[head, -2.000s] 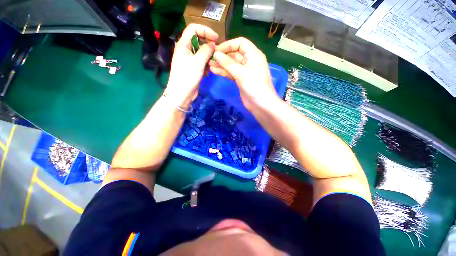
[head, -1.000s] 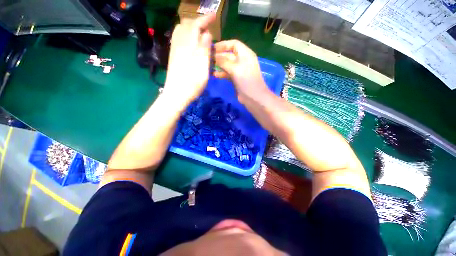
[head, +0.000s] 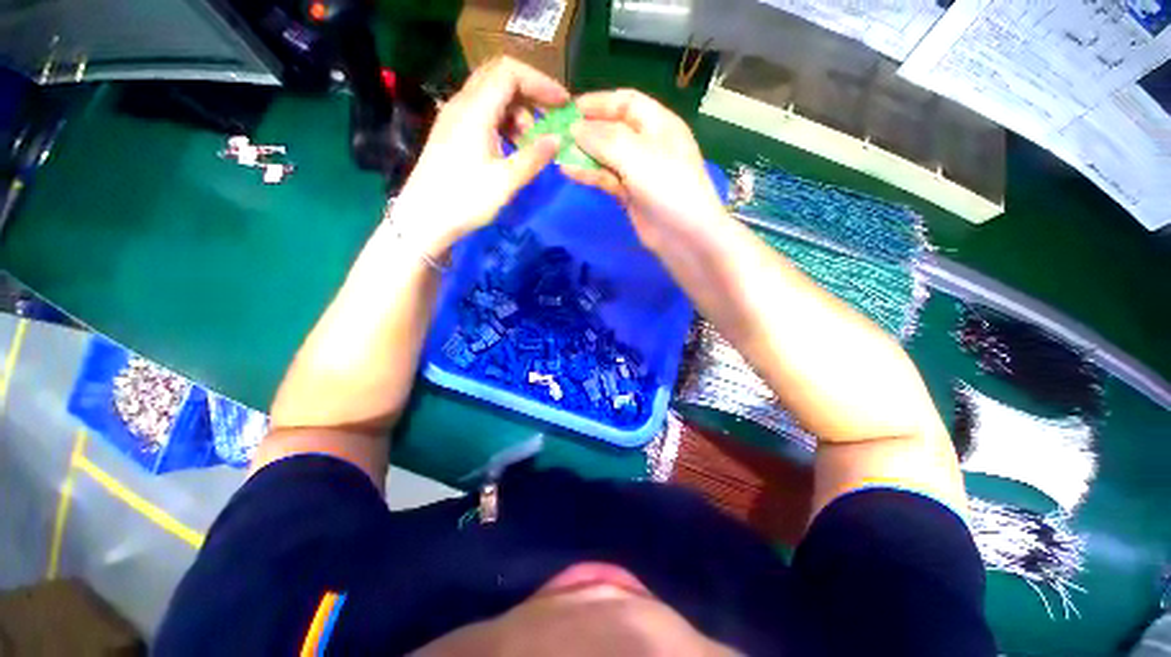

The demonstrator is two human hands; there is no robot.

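Observation:
A small bright green piece (head: 561, 134) is held between the fingers of both hands above the far end of the blue plastic tray (head: 546, 421). My left hand (head: 482, 161) grips its left side and my right hand (head: 642, 154) grips its right side. I cannot tell what the piece is exactly. Dark-blue connector housings (head: 539, 334) lie heaped in the tray below, with a few pale pieces among them.
Right of the tray lie teal-green wires (head: 835, 263), brown wires (head: 732, 477), black wires (head: 1034, 366), white wires (head: 1027, 443) and a white-and-black bundle (head: 1027, 539). A small carton (head: 520, 36) stands behind. A parts bin (head: 96, 392) is low at left.
The green piece shows much more between the fingers. My left hand has turned from its raised, flat pose to meet my right hand at the piece. The whole view has shifted slightly.

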